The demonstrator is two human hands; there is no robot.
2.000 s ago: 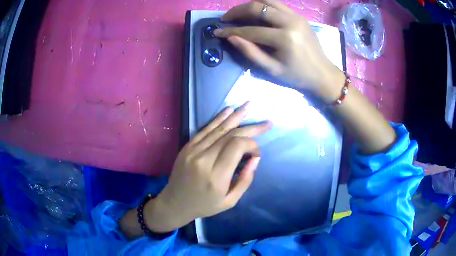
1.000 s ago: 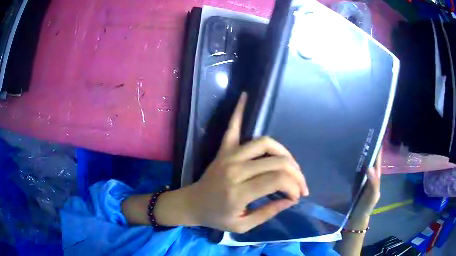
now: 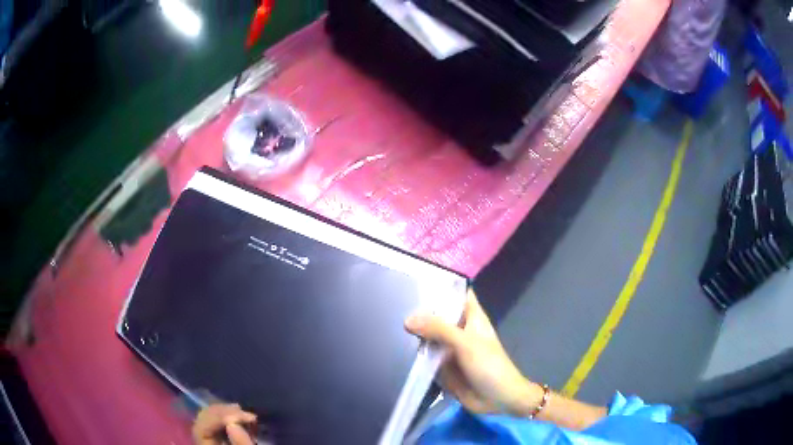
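A dark grey glossy panel (image 3: 287, 322) in a tray with a white border and black outer edge is tilted in front of me over the pink bench. Small print shows near its far edge. My right hand (image 3: 474, 356) grips its right corner, thumb on top and fingers hidden beneath. My left hand (image 3: 224, 424) is at the near left edge, fingers curled over it and partly cut off by the picture's bottom. Whether small discs are in it cannot be seen. The camera area is not clearly visible.
A round clear bag with black bits (image 3: 268, 137) lies beyond the panel on pink sheeting (image 3: 391, 195). Thick black stacks (image 3: 435, 78) stand at the far side. A floor stack (image 3: 752, 230), yellow line (image 3: 639, 269) and person's pale purple clothing (image 3: 687, 39) are at right.
The view has swung right along the bench. The panel in its tray has been lifted off the one beneath, carried away and turned. My right hand has moved from the camera area to the tray's corner.
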